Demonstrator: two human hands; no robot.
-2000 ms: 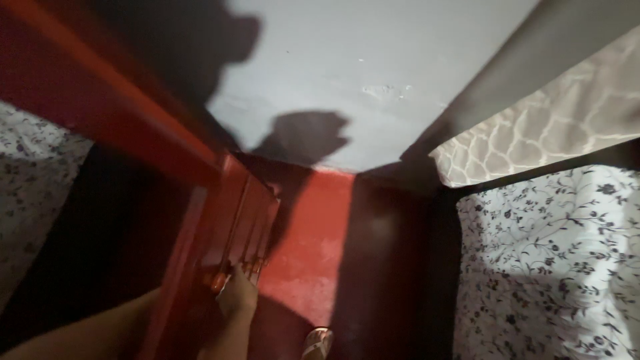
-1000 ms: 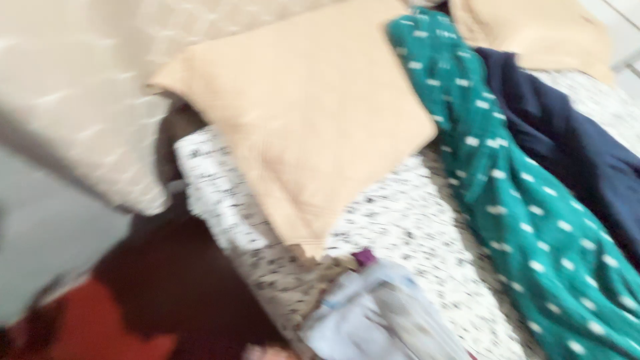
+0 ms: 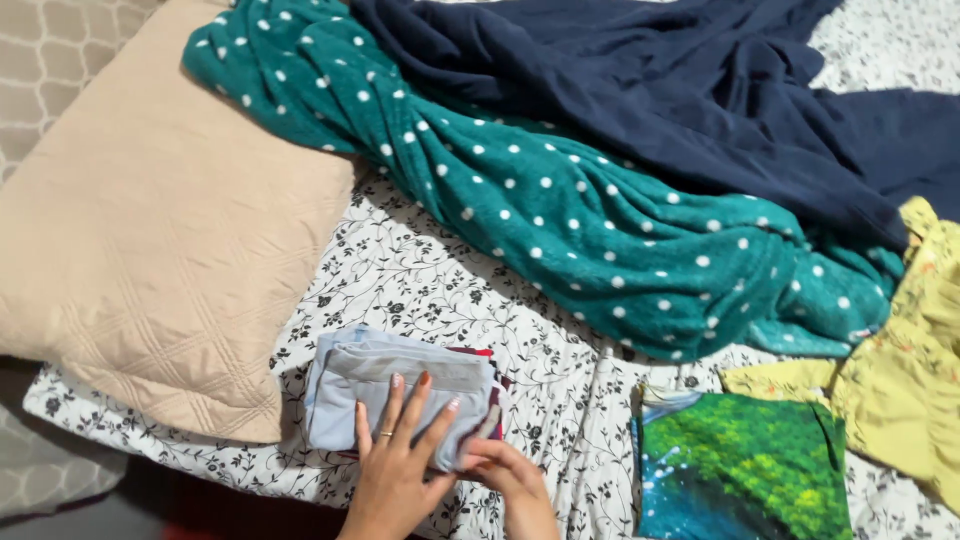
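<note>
A small stack of folded clothes (image 3: 405, 375), light grey-blue on top with dark red and red edges showing, lies on a bed sheet with a black floral print (image 3: 420, 262). My left hand (image 3: 401, 450) rests on the stack with its fingers spread, a ring on one finger. At the stack's lower right corner, my right hand (image 3: 510, 480) pinches the edge of the cloth between thumb and fingers. To the right lies a folded green and blue printed cloth (image 3: 742, 465).
A beige quilted pillow (image 3: 165, 225) lies at the left. A teal polka-dot blanket (image 3: 555, 202) and a navy cloth (image 3: 637, 90) stretch across the back. A yellow floral garment (image 3: 907, 360) lies at the right. The bed's edge runs along the lower left.
The view has swung from a red door and floor to the bed. Both hands are now at the folded clothes; two seconds ago a hand was at the red door.
</note>
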